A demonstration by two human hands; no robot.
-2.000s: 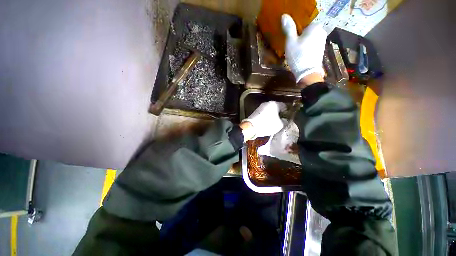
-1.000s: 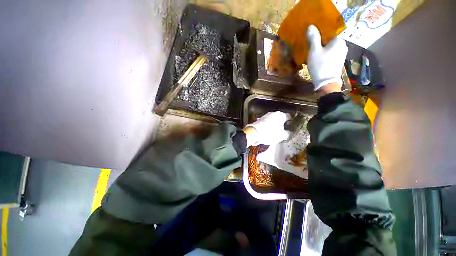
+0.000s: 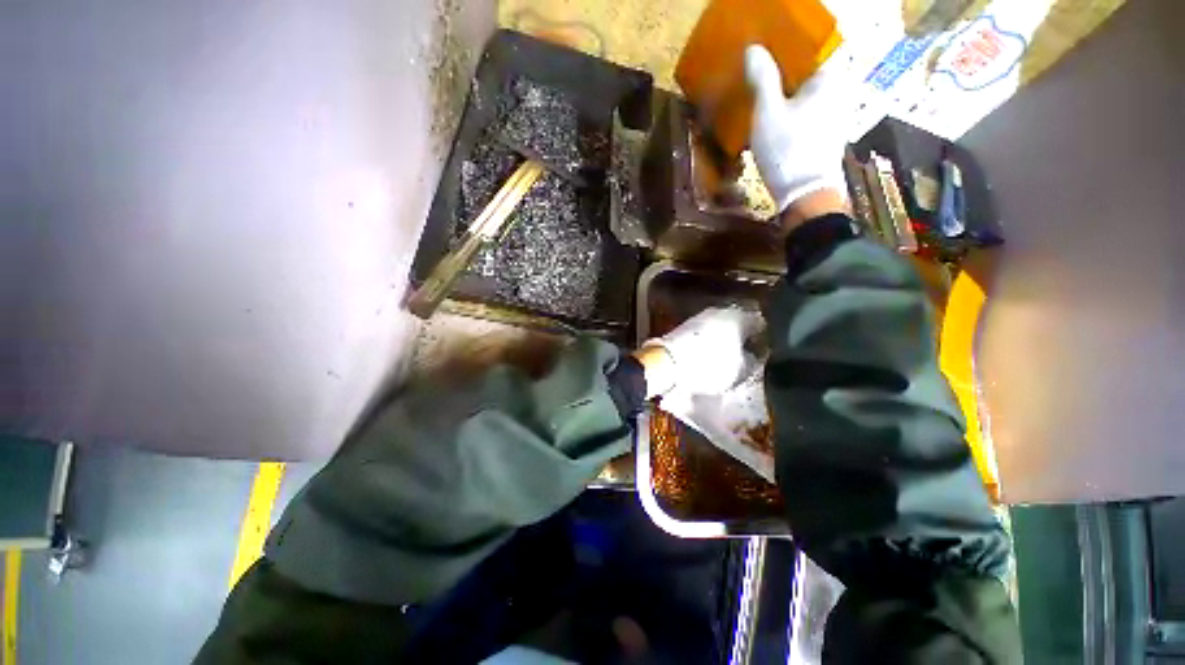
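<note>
My right hand (image 3: pixel 795 137), in a white glove, holds an orange sheet (image 3: pixel 747 65) by its right part, over the solder pot (image 3: pixel 715 234). The sheet hides part of the pot. My left hand (image 3: pixel 702 353), also gloved in white, rests on a crumpled grey-white cloth or paper (image 3: pixel 728 422) in the stainless tray (image 3: pixel 646 487). Reddish copper pieces (image 3: pixel 682 470) lie in the tray below the cloth. My right sleeve covers the tray's right side.
A black dross tray (image 3: pixel 435 195) with grey crumbs stands left of the pot, a narrow scraper (image 3: pixel 481 237) across it. A black box (image 3: pixel 988 214) with blue-grey handled pliers or cutters is at the upper right. An orange strip (image 3: pixel 962 338) lies at right. Grey panels flank both sides.
The orange sheet and my right hand moved right, then back left over the pot, and the sheet's angle changed. My left hand stays on the cloth. The camera view shifted slightly.
</note>
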